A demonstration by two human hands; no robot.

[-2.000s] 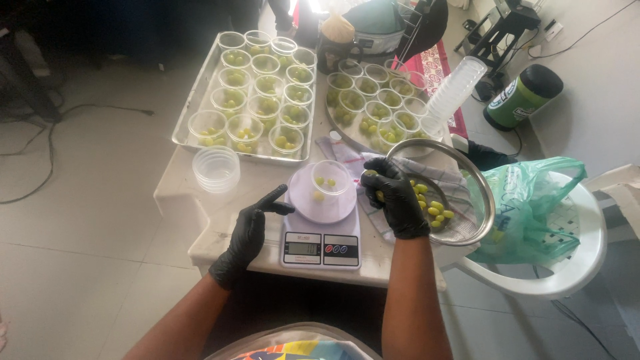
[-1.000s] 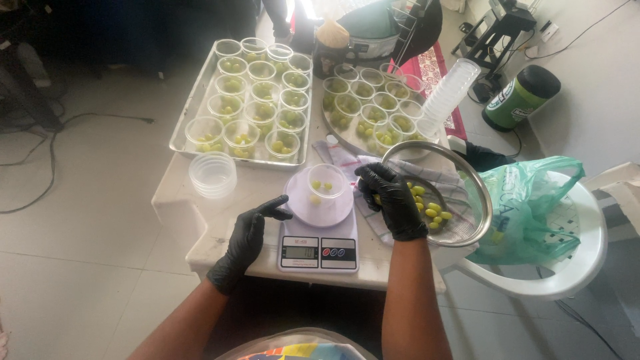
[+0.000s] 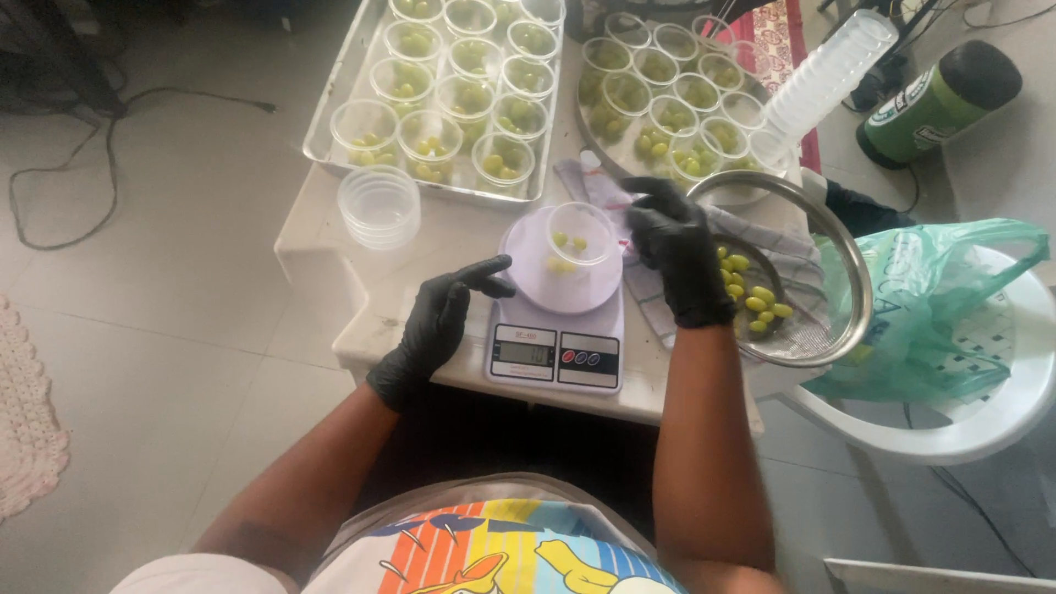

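My left hand (image 3: 441, 330), in a black glove, rests beside the round plate of a white digital kitchen scale (image 3: 561, 297) with its fingers apart and nothing in them. A clear plastic cup (image 3: 581, 235) holding a few green grapes stands on the scale. My right hand (image 3: 670, 239), also gloved in black, is raised between that cup and a metal-rimmed mesh strainer (image 3: 854, 309). Whether its bent fingers hold a grape cannot be told. Several green grapes (image 3: 755, 304) lie in the strainer, which sits on a striped cloth (image 3: 652, 305).
A rectangular metal tray (image 3: 322, 132) and a round tray (image 3: 590, 132) hold many cups of grapes. Empty cups are stacked at left (image 3: 378, 210) and in a leaning stack (image 3: 825, 87) at right. A green plastic bag (image 3: 899, 305) lies on a white chair (image 3: 1023, 388).
My right hand has lifted from the near side of the grapes toward the cup's upper right. The left hand stays beside the scale.
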